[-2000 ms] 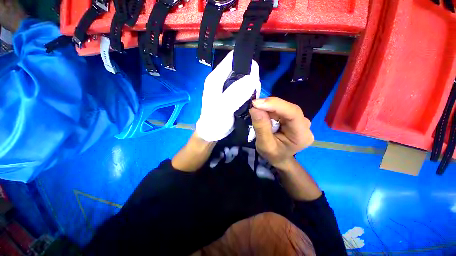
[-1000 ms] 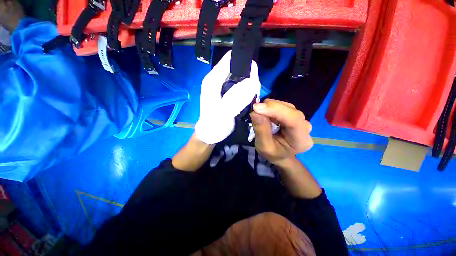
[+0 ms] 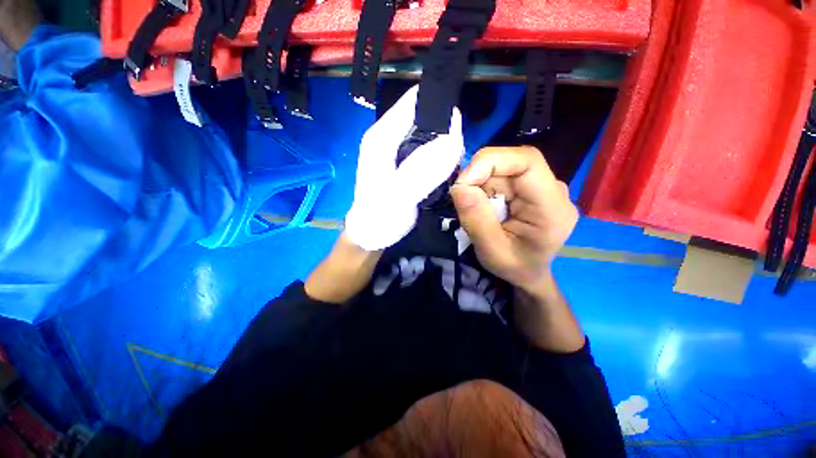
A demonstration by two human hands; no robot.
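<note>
My left hand (image 3: 394,183), in a white glove, is closed around the case of a wristwatch (image 3: 438,89) above my lap. The black strap stands up out of the glove toward the red tray; part of the round dark case shows between the gloved fingers. My right hand (image 3: 519,210) is bare and right beside the watch, thumb and forefinger pinched together at its edge. A small white scrap (image 3: 498,207) shows within the curled fingers of my right hand. Whether the fingertips also hold something tiny at the watch is too small to tell.
A red tray (image 3: 555,22) crosses the top, with several black straps and one light strap (image 3: 185,92) hanging over its edge. Another red tray (image 3: 716,116) is at right, above cardboard (image 3: 713,271). A blue stool (image 3: 268,201) and a person's blue smock (image 3: 98,179) are at left.
My right hand has turned and risen slightly, its fingers more curled, and the white scrap shows more clearly. My left hand still holds the watch in nearly the same place.
</note>
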